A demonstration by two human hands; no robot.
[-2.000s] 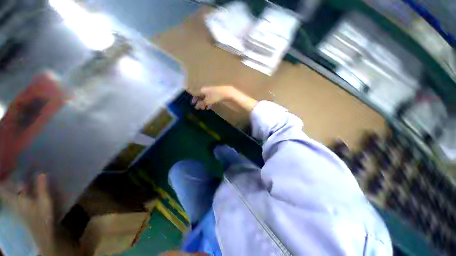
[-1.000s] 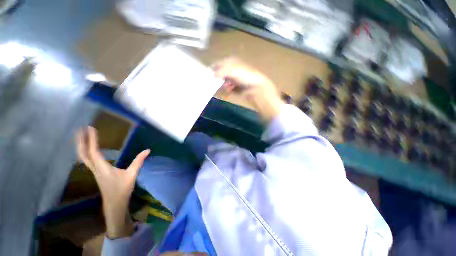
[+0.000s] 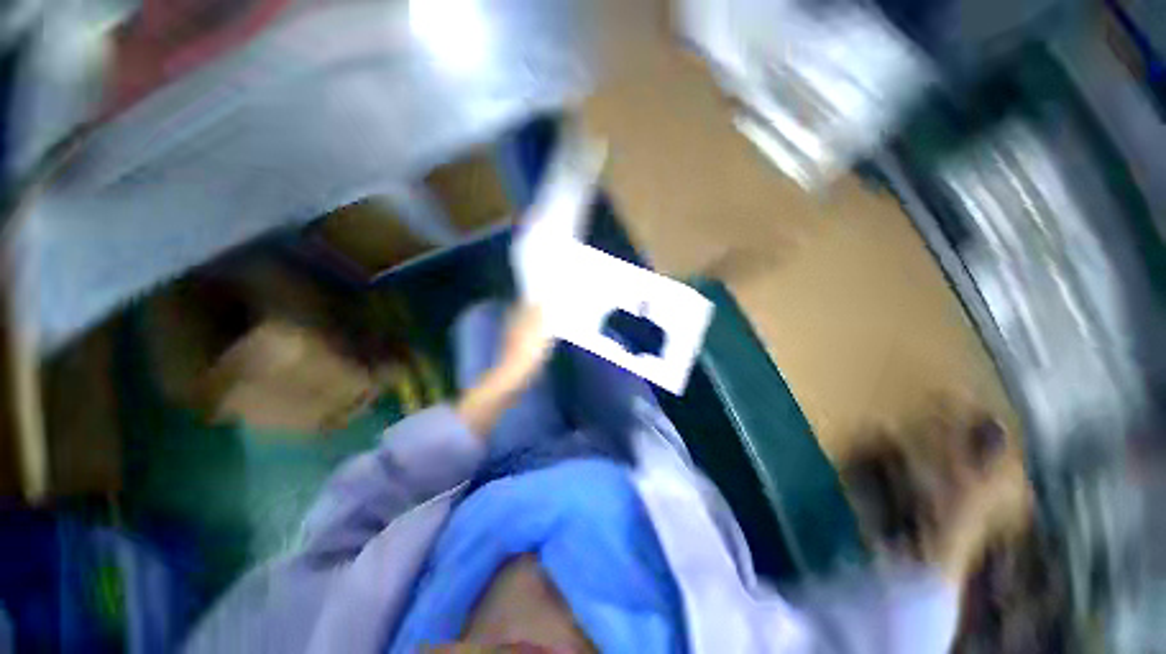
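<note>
A white card (image 3: 582, 296) with a dark lobed shape on its right part is in front of my body. Whether the shape is a product or an opening, I cannot tell. A second white panel rises from the card's left end. My left hand (image 3: 522, 348) holds the card at its lower left edge. My right hand (image 3: 987, 501) is blurred at the right, over the rows of dark products (image 3: 895, 479); its fingers cannot be made out, nor whether it holds anything.
The silver table (image 3: 281, 121) is at the upper left, with a blurred red part (image 3: 192, 38) on it. Brown cardboard (image 3: 793, 288) covers the bench at right. Stacks of white cards (image 3: 818, 77) stand at its far end. A brown carton (image 3: 294, 371) is low at left.
The white card has passed from my right hand to my left and now shows a dark shape. My right hand has moved right to the dark products. The view has turned.
</note>
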